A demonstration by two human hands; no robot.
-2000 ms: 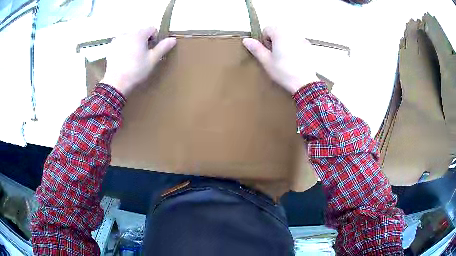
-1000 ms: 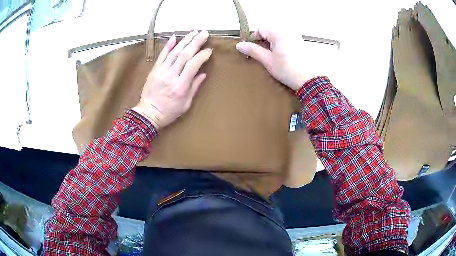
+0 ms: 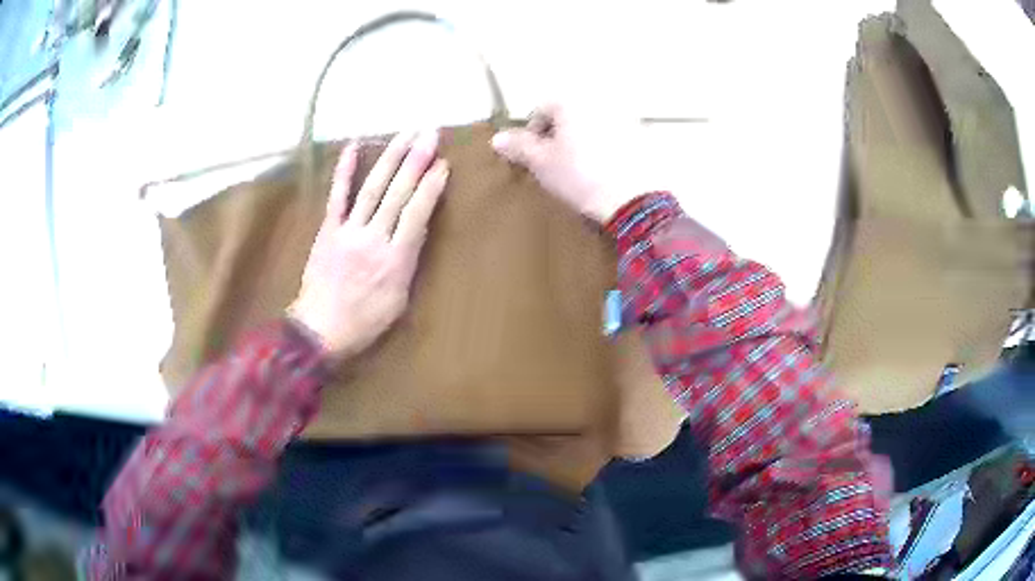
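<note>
A large brown bag body panel (image 3: 499, 329) lies flat on the white table, its near edge at the table's front edge. A thin brown handle (image 3: 400, 18) loops above its top edge. A narrow top edge strip (image 3: 221, 171) projects past the panel at the left. My left hand (image 3: 369, 255) lies flat on the panel's upper part, fingers spread, holding nothing. My right hand (image 3: 556, 159) pinches the top edge by the handle's right end, thumb on the panel's face. A small blue label (image 3: 613, 311) shows beside my right sleeve.
A pile of brown panels (image 3: 908, 272) lies at the right of the white table (image 3: 749, 159). The table's dark front edge (image 3: 80, 448) runs below the work. Clear or pale bluish material (image 3: 114, 68) lies at the far left.
My left hand has moved from pinching the top edge at the left to lying flat on the panel. My right hand remains at the edge. The whole view has shifted, and the picture is blurred.
</note>
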